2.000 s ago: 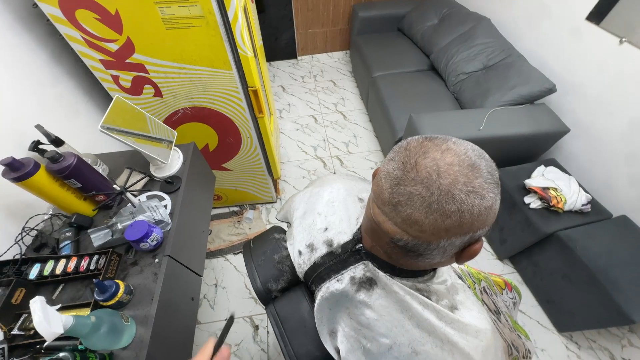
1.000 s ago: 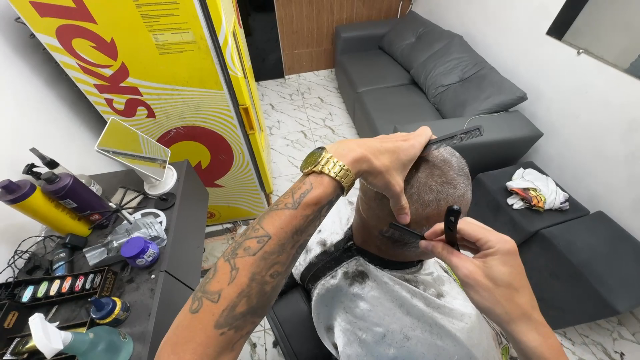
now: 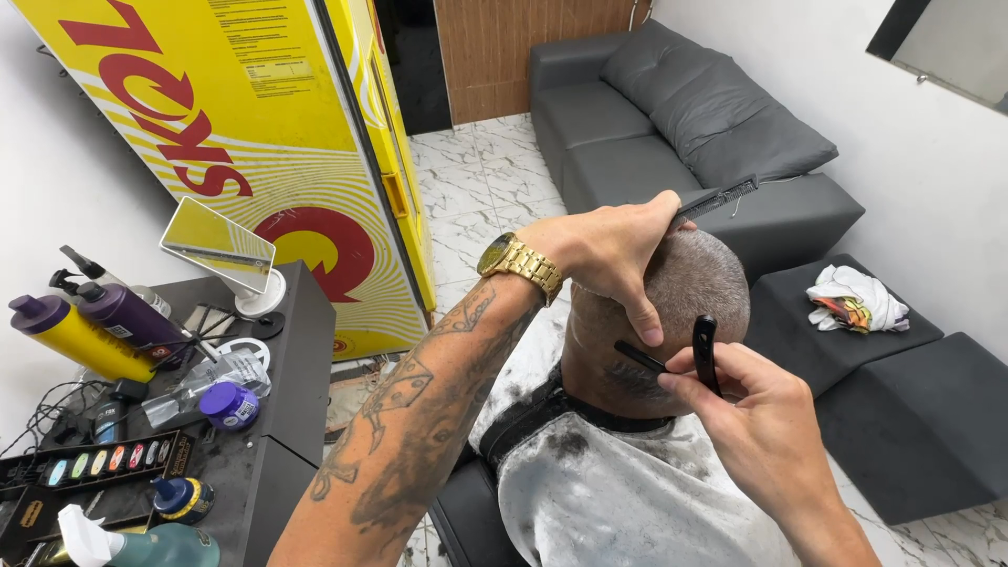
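Observation:
A seated person's close-cropped head (image 3: pixel 701 276) is bent forward above a white cape (image 3: pixel 598 488) strewn with hair clippings and a black neck band (image 3: pixel 520 429). My left hand (image 3: pixel 618 248), with a gold watch (image 3: pixel 520 264) at its wrist, grips a black comb (image 3: pixel 717 198) that points up and right; its thumb presses on the back of the head. My right hand (image 3: pixel 740 394) pinches a black straight razor (image 3: pixel 705 354), its handle folded upward and its blade holder against the nape beside the dark hair there. The cutting edge is too small to make out.
At left a dark counter (image 3: pixel 291 378) bears bottles, a small mirror (image 3: pixel 220 244), a purple jar (image 3: pixel 228 405), a tray of clipper guards (image 3: pixel 102 465) and a spray bottle (image 3: pixel 150 543). A yellow fridge (image 3: pixel 307 157) stands behind. A grey sofa (image 3: pixel 614 150) and dark ottomans (image 3: pixel 921 417) are beyond the person.
Two seconds ago only part of one hand with a dark tool showed at the bottom edge; both hands have since come to the head. Over the last second they have stayed at its back.

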